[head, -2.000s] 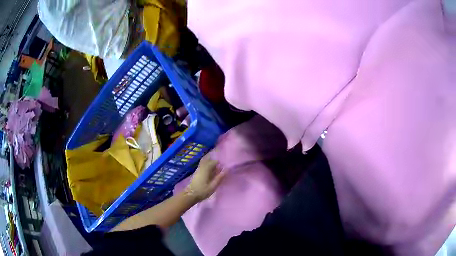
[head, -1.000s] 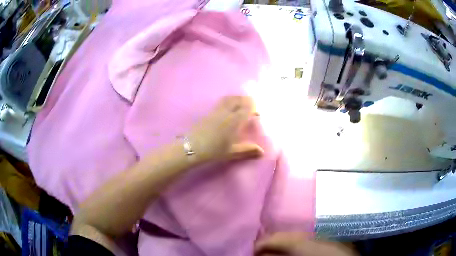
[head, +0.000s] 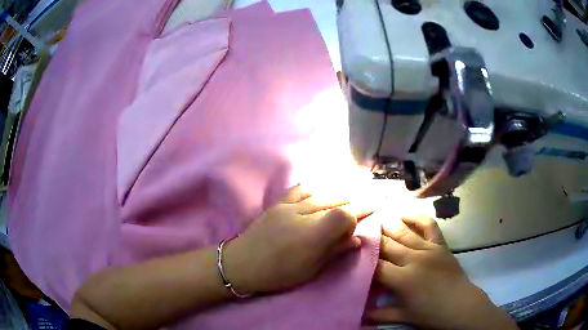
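The pink garment panel [head: 213, 167] lies over the table left of the sewing machine [head: 412, 84], its right edge running to the lit needle area. A narrower folded pink piece [head: 171, 97] lies on it at the upper left. My left hand [head: 303, 242], with a bracelet at the wrist, is on the cloth just before the needle, fingers bent and pinching the cloth near its edge. My right hand [head: 419, 267] is at the overlocked edge [head: 374, 271], fingers at the cloth beside the left fingertips. Lamp glare hides the needle and presser foot.
The chrome take-up lever guard [head: 474, 97] and tension knob [head: 519, 132] stand out from the head, above and right of my right hand. The table's front edge [head: 548, 300] curves at the lower right. Part of a blue crate [head: 48, 317] shows at the lower left.
The view has gone from the blue crate to the machine and is now closer to it. Both hands have come together at the cloth edge by the needle; the right hand was at the bottom edge.
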